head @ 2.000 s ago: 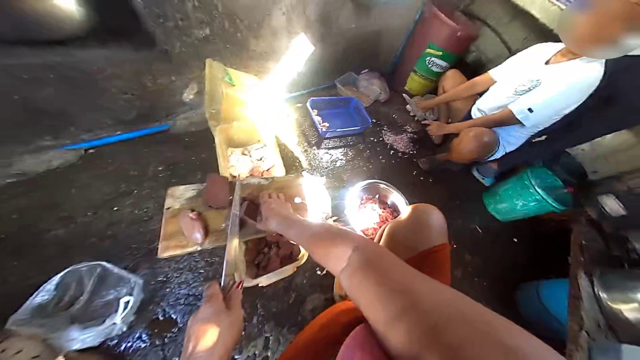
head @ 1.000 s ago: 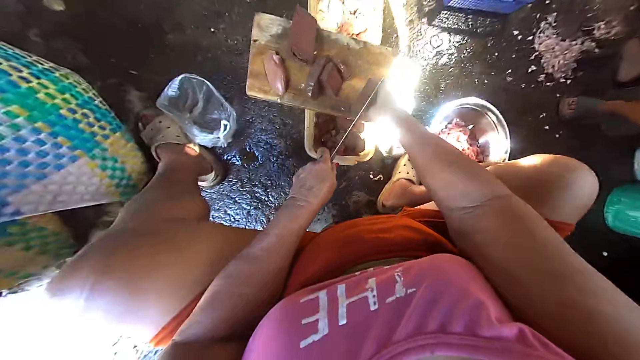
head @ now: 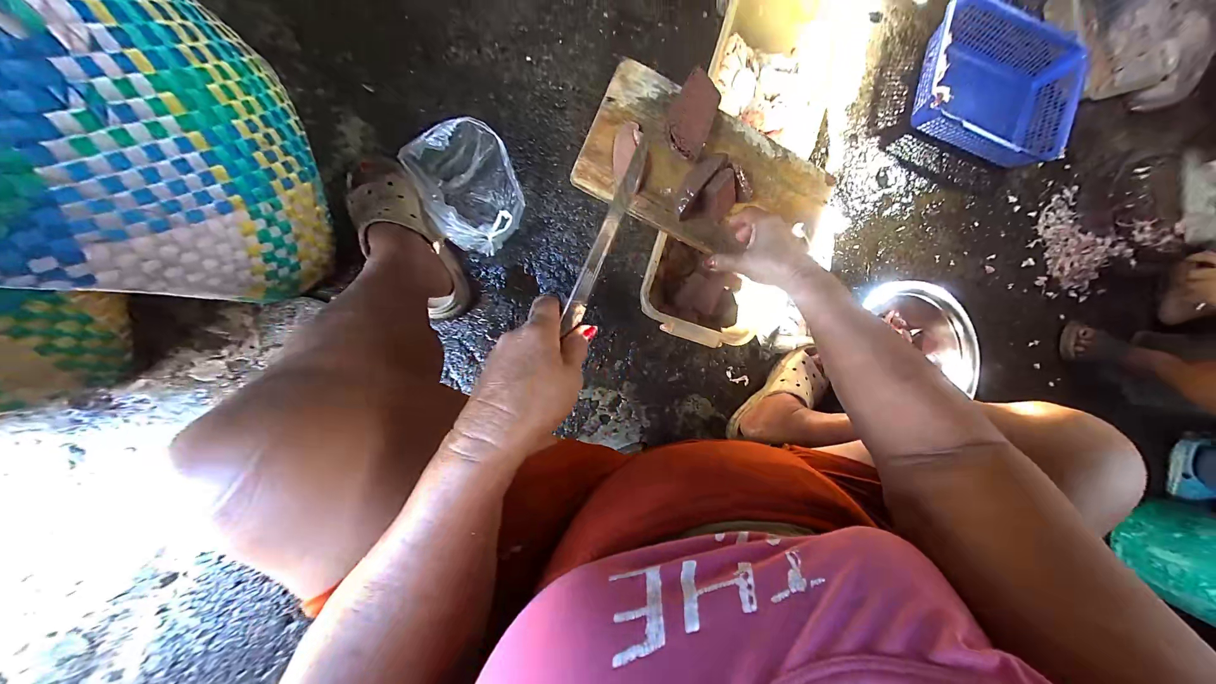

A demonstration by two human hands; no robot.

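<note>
My left hand [head: 532, 380] grips the handle of a long knife [head: 601, 242], its blade slanting up to the left part of a wooden cutting board [head: 613, 100]. The blade's end overlaps a pale pink piece of meat [head: 624, 150]. A dark red-brown block of meat [head: 693, 114] and several smaller cut pieces [head: 712, 190] lie on the board. My right hand [head: 768, 249] is at the board's near right edge, beside those pieces; whether it grips anything is unclear. Below the board, a plastic container [head: 698, 331] holds dark pieces, partly hidden.
A metal bowl [head: 967, 332] with reddish meat is right of my right forearm. Beyond are a container of pale pieces [head: 760, 85] and a blue plastic basket [head: 997, 85]. A clear plastic bag [head: 465, 180] and woven bag [head: 171, 161] lie left. Another person's foot [head: 1092, 344] shows at right.
The knife's far end has swung left, from beside my right hand to the pale pink piece. The view has tilted down since the oldest frame.
</note>
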